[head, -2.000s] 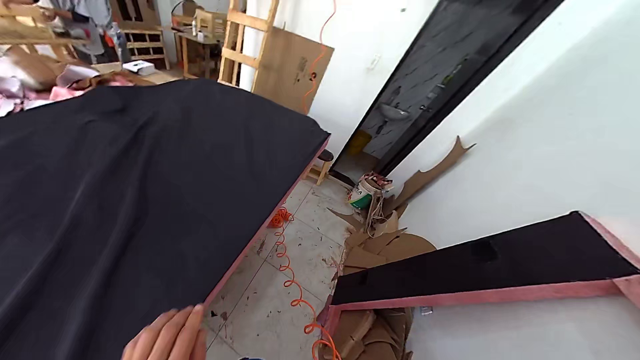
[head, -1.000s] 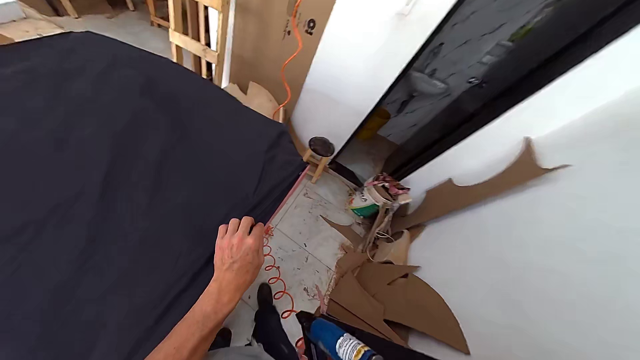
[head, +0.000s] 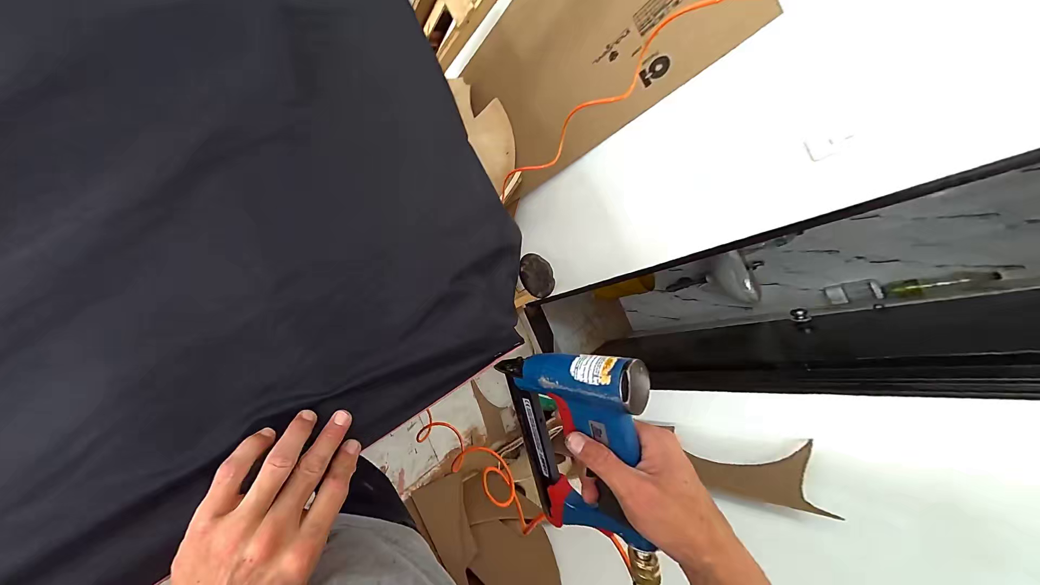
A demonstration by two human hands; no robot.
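Note:
Black fabric [head: 244, 227] covers a large flat piece at the left, with a thin pink edge along its lower right side. My left hand [head: 280, 496] lies on the fabric near that edge, fingers spread, holding nothing. In my right hand [head: 638, 487] is a blue pneumatic staple gun [head: 581, 382], gripped by its handle. Its black nose is close to the fabric's corner; whether it touches cannot be told. A brass fitting [head: 644, 565] sits at the base of the handle.
An orange coiled air hose [head: 500, 479] hangs beside the edge, over brown cardboard scraps [head: 504, 532]. A small stool with a dark round top [head: 537, 275] stands past the corner. A large cardboard sheet [head: 569, 73] leans on the white wall [head: 691, 179], near a dark-framed doorway [head: 845, 349].
The staple gun, partly seen low in the view one second ago, is now up by the fabric's corner in my right hand. My left hand has gone from the edge to lying spread on the fabric.

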